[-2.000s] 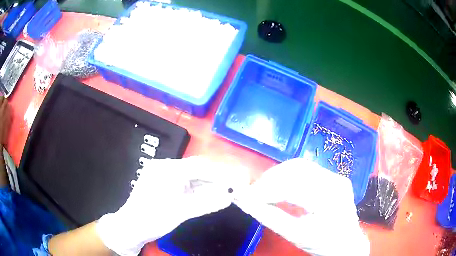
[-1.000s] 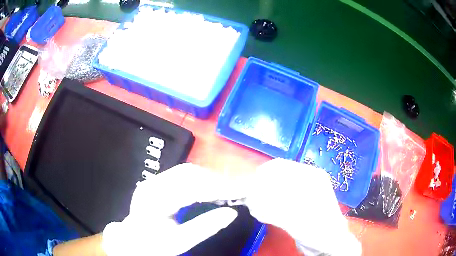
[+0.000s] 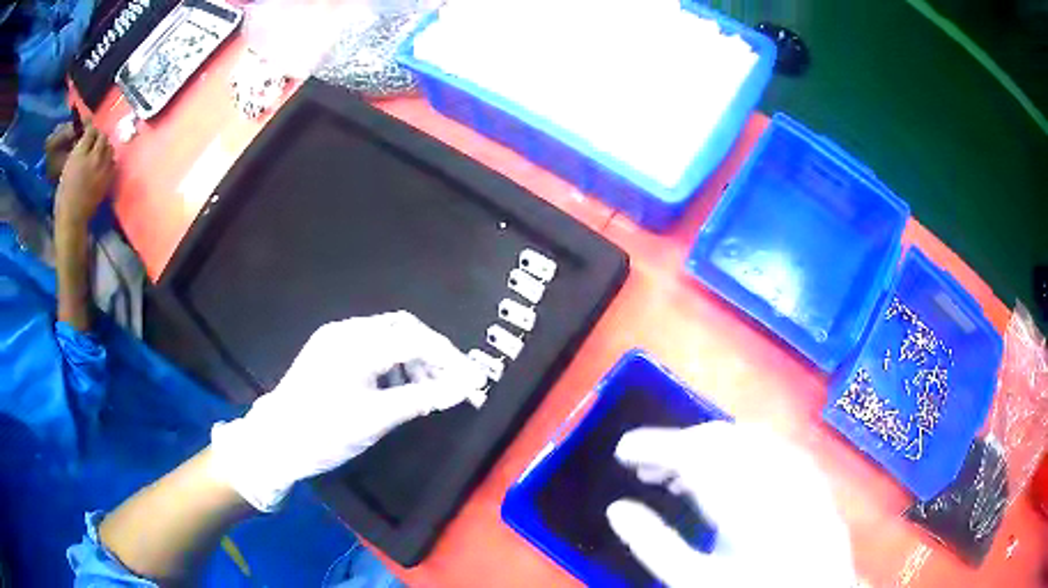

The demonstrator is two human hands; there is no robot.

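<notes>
My left hand (image 3: 356, 396), in a white glove, is over the right part of the black tray (image 3: 333, 230). Its fingertips are closed on a small white plastic housing at the near end of a row of white housings (image 3: 517, 310) with dark holes. My right hand (image 3: 724, 494), also in a white glove, is over the small blue bin (image 3: 540, 465) with dark contents. Its thumb and fingers are apart, and no part shows between them. The glove is overexposed and hides the right side of the bin.
The large blue bin (image 3: 552, 132) of white parts stands at the back. An empty blue bin (image 3: 793, 236) and a blue pin bin (image 3: 965, 345) stand right. A clear bag (image 3: 971, 494) lies beyond. Another person's hand (image 3: 86, 172) and a metal tray (image 3: 178, 57) are far left.
The view has turned left. My hands were together over the small bin; they are now apart, the left over the tray at the housing row, the right over the bin with fingers spread.
</notes>
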